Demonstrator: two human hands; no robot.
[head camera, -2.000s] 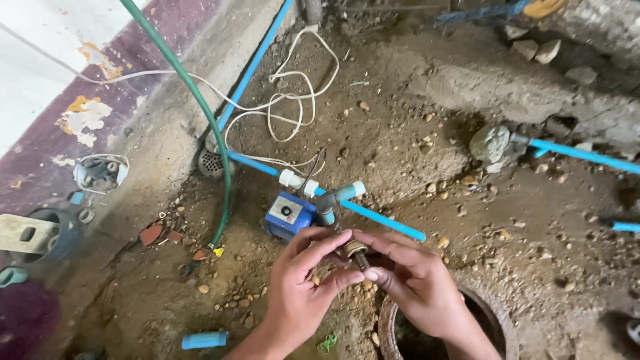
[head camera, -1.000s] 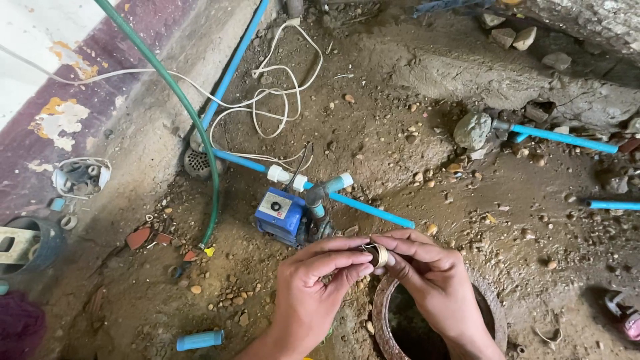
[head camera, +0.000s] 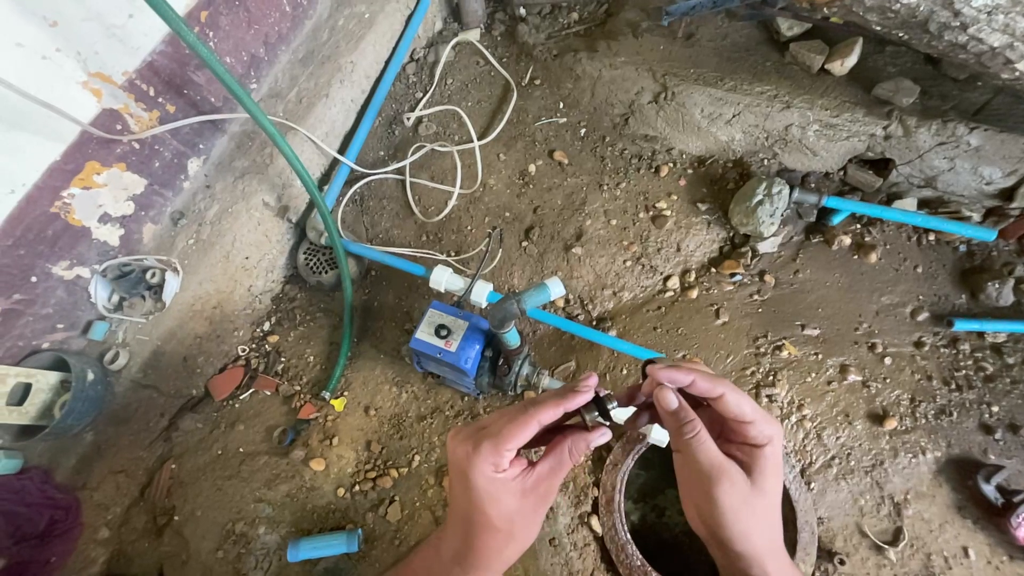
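Note:
My left hand (head camera: 512, 472) pinches a small dark metal fitting (head camera: 598, 408) between thumb and forefinger. To its right, my right hand (head camera: 716, 456) holds a small dark ring (head camera: 648, 368) at its fingertips, apart from the fitting. White pieces (head camera: 656, 435) show between and below the hands; whether they are held is unclear. Just beyond the left hand sits a blue water pump (head camera: 452, 344) with a grey pipe elbow (head camera: 506, 310) and white-capped fittings above it. Below the right hand is the round rim of a pipe or well (head camera: 620, 496), partly hidden.
Blue PVC pipes (head camera: 596, 332) cross the wet, stony ground, and a loose blue pipe piece (head camera: 324, 545) lies at front left. A green hose (head camera: 300, 172) and a white cable (head camera: 480, 144) run by the wall. Left are a bucket (head camera: 84, 396) and a container of fittings (head camera: 136, 288).
My hands were together on one small fitting; now they are apart, with the fitting in the left and a dark ring in the right.

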